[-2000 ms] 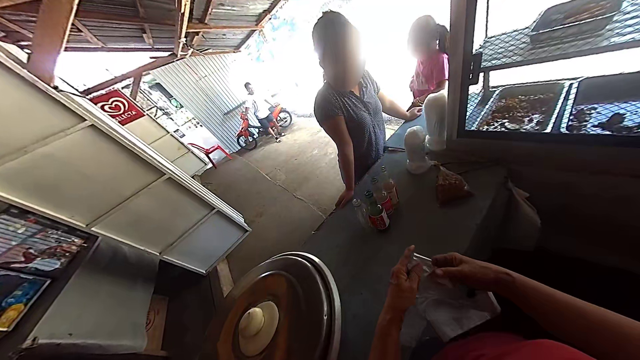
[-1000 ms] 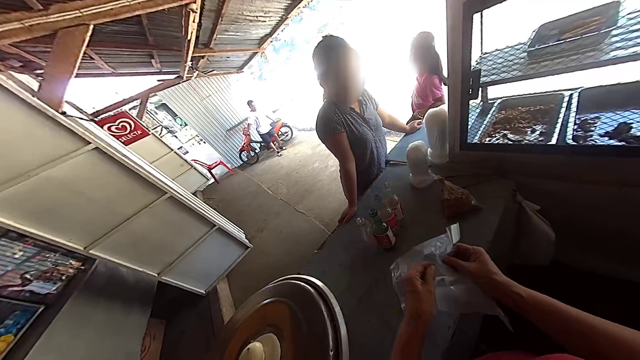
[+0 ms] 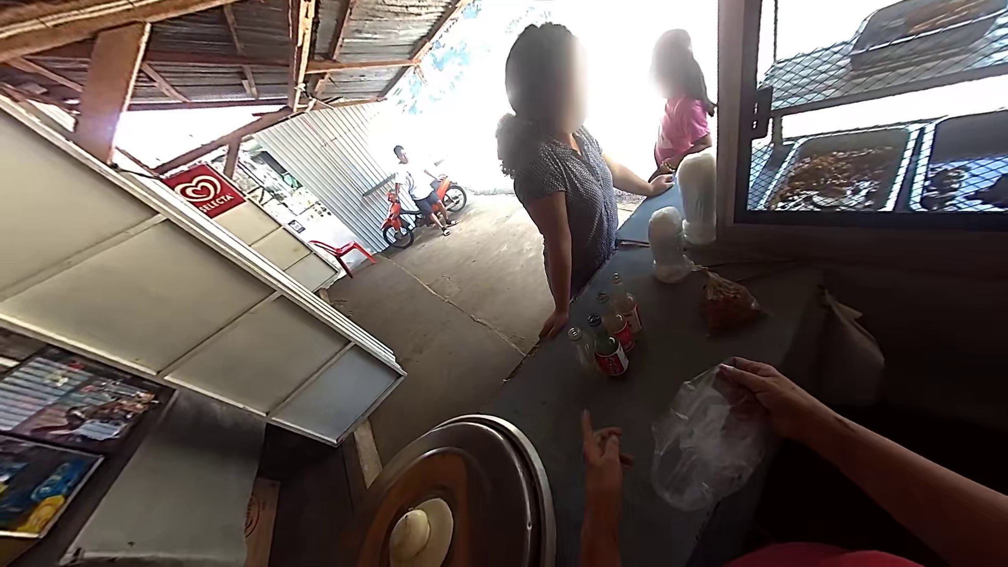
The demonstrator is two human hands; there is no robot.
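My right hand (image 3: 768, 394) pinches the top edge of a clear plastic bag (image 3: 705, 441), which hangs spread out over the grey counter (image 3: 535, 394). To its left my left hand (image 3: 605, 453) is off the bag, empty, with its index finger extended and the others loosely bent. Beyond my hands stand several glass bottles (image 3: 612, 354), some with red labels. A tied plastic bag of brown food (image 3: 726, 303) lies on the counter above my right hand. The round metal lid (image 3: 465, 488) with a pale knob is just left of my left hand.
A person in a dark patterned shirt (image 3: 579, 189) leans on the counter's far side; another in pink (image 3: 683, 130) stands behind. Wrapped stacks, perhaps cups (image 3: 698, 197), stand beside a mesh-fronted case with food trays (image 3: 839, 169). Farther off are a red chair (image 3: 342, 253) and a person by a motorcycle.
My left hand has let go of the plastic bag and moved left of it. The bag, held by both hands a second ago, now hangs from my right hand.
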